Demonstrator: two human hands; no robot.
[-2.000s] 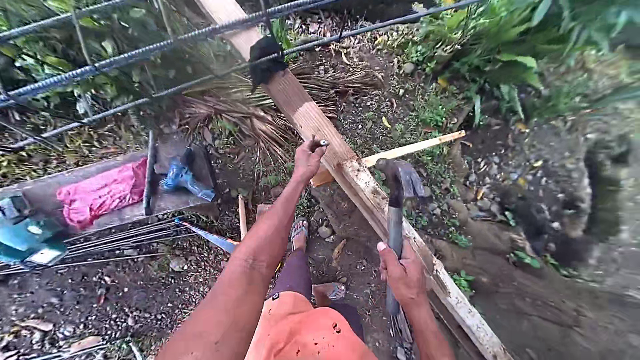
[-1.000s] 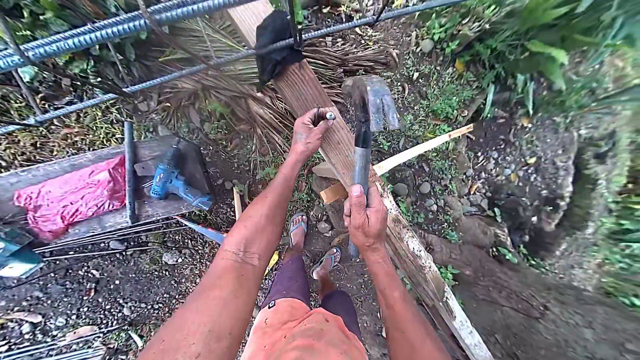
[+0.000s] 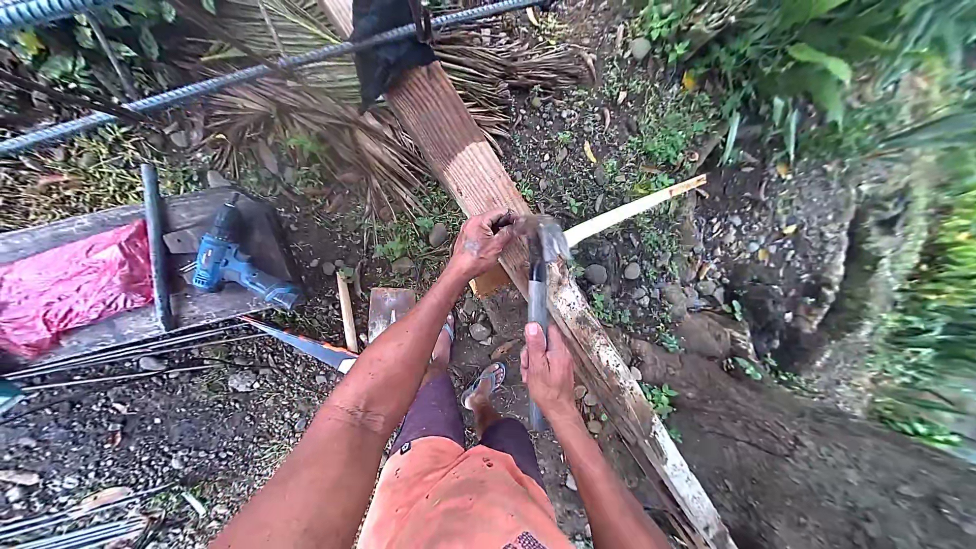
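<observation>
A long wooden beam [image 3: 473, 160] runs diagonally from the top middle to the bottom right. My left hand [image 3: 482, 242] rests at the beam's edge, its fingers pinched round a small dark object [image 3: 503, 222] that I cannot make out clearly. My right hand [image 3: 547, 366] is closed round the shaft of a hammer [image 3: 537, 305], below its head. The hammer's head [image 3: 547, 238] is blurred and sits over the beam, just right of my left fingertips. A black cloth [image 3: 387, 49] is wrapped round the beam farther up.
On a plank at the left lie a blue cordless drill [image 3: 229, 263], a pink plastic sheet [image 3: 76, 282] and a dark bar [image 3: 156, 244]. A handsaw [image 3: 305, 347] lies beside it. Steel rebar [image 3: 229, 80] crosses overhead. A pale wood strip [image 3: 633, 210] sticks out beyond the beam.
The hammer's head has come down from farther up the beam to beside my left fingertips. My left hand has kept its place on the beam with its fingers pinched.
</observation>
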